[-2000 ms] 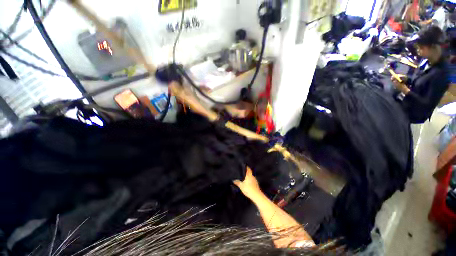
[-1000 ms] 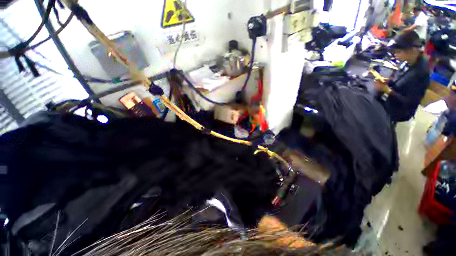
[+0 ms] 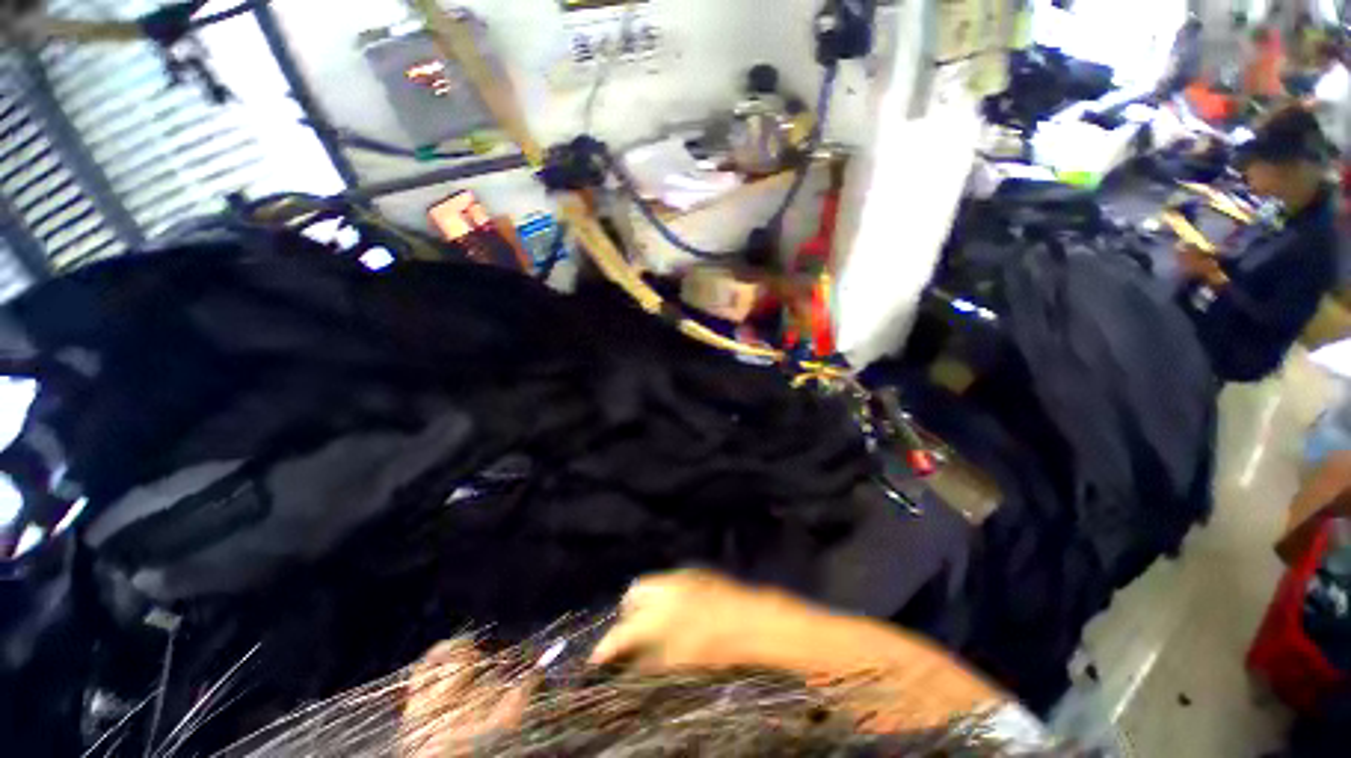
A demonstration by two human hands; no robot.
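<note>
A black garment with dark grey panels (image 3: 356, 370) covers most of the table in front of me. My right hand (image 3: 667, 615) is at the bottom centre over the cloth, blurred, its fingers partly hidden by hair. My left hand (image 3: 462, 693) is at the bottom edge, left of it, mostly behind hair. Whether either hand grips the cloth cannot be told. The steam iron (image 3: 904, 459), with a red spot, stands at the right of the cloth, untouched, tied to the tan hose (image 3: 630, 277).
A brown-edged plate (image 3: 966, 489) is beside the iron. A large black garment pile (image 3: 1111, 370) lies at the right. A person (image 3: 1282, 252) works behind it. A red crate (image 3: 1296, 637) is on the floor at far right. A shelf (image 3: 741, 193) holds clutter by the wall.
My right hand has come back up into clearer view and my left hand now shows at the bottom. The view has shifted, and the iron's red end now points another way.
</note>
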